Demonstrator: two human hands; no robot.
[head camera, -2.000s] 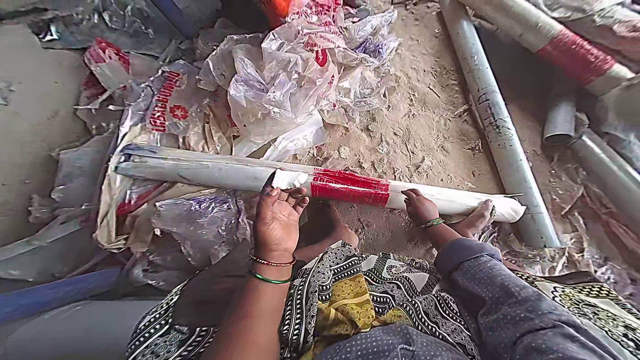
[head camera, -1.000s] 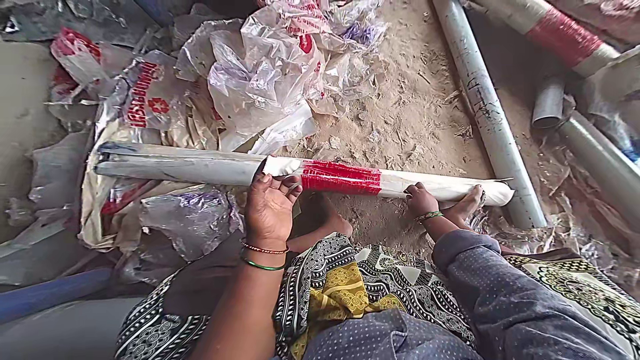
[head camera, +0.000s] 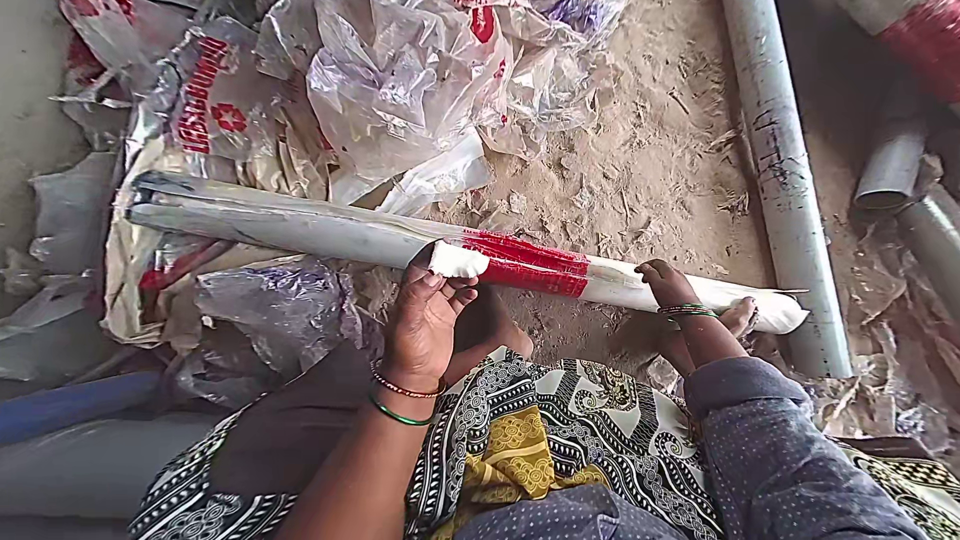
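Observation:
A long pipe-like roll (head camera: 322, 232) in pale wrapping lies crosswise before me, its left end split into two grey tube ends. A red band (head camera: 532, 264) circles its middle, and its right end is white. My left hand (head camera: 431, 315), palm up, pinches a white scrap (head camera: 457, 260) between thumb and fingers, at the left edge of the red band. The wrapping's near edge is partly hidden there. My right hand (head camera: 667, 287) rests on the white part to the right of the band, fingers curled over it. A bare foot (head camera: 739, 316) touches the roll near its right end.
Crumpled clear plastic bags (head camera: 405, 82) lie beyond the roll on sandy ground (head camera: 630, 150). At the right a long grey pipe (head camera: 787, 180) passes under the roll's end, with a shorter pipe (head camera: 892, 165) beyond. A blue pipe (head camera: 82, 405) lies at the lower left.
My left hand and the white scrap have moved closer to the red band, now overlapping its left edge. My right hand stays on the white part. The view has shifted nearer to the roll.

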